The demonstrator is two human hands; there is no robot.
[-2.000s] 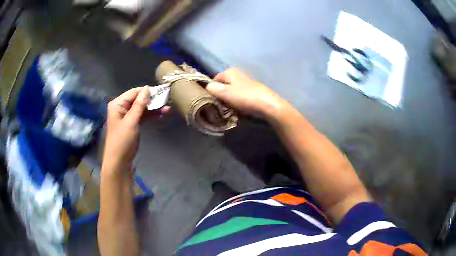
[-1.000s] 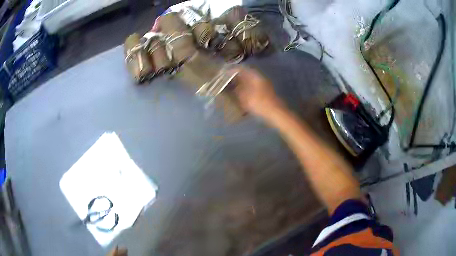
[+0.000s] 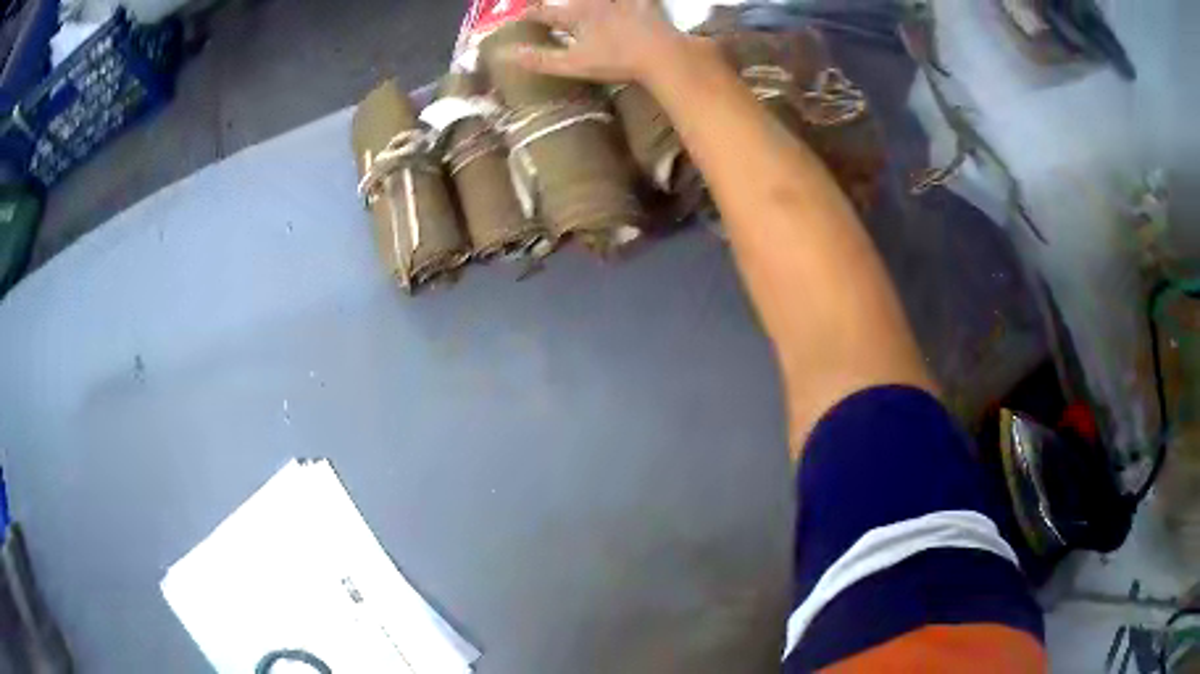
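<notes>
Several brown tied cut-piece bundles lie side by side along the table's far edge. The leftmost bundle (image 3: 411,211) has a pale strip knotted round it. A narrower bundle (image 3: 490,191) lies beside it, then a thicker bundle (image 3: 579,178). My right hand (image 3: 599,42) is at the top of the picture, over the far end of the thick bundle, with thumb and fingers over it; its grip is unclear. My forearm partly hides the bundles to the right, where cream ties (image 3: 832,99) show. My left hand is out of the picture.
White paper sheets (image 3: 309,579) lie on the grey table (image 3: 526,395) at the near left, with a dark scissor handle (image 3: 292,662) at the bottom edge. An iron (image 3: 1053,487) stands at the right. A blue bin (image 3: 99,99) is beyond the table at upper left.
My right hand has moved from above the table to the row's far side, and the bundle it carried is no longer seen apart from the row. The view has shifted closer to the bundles.
</notes>
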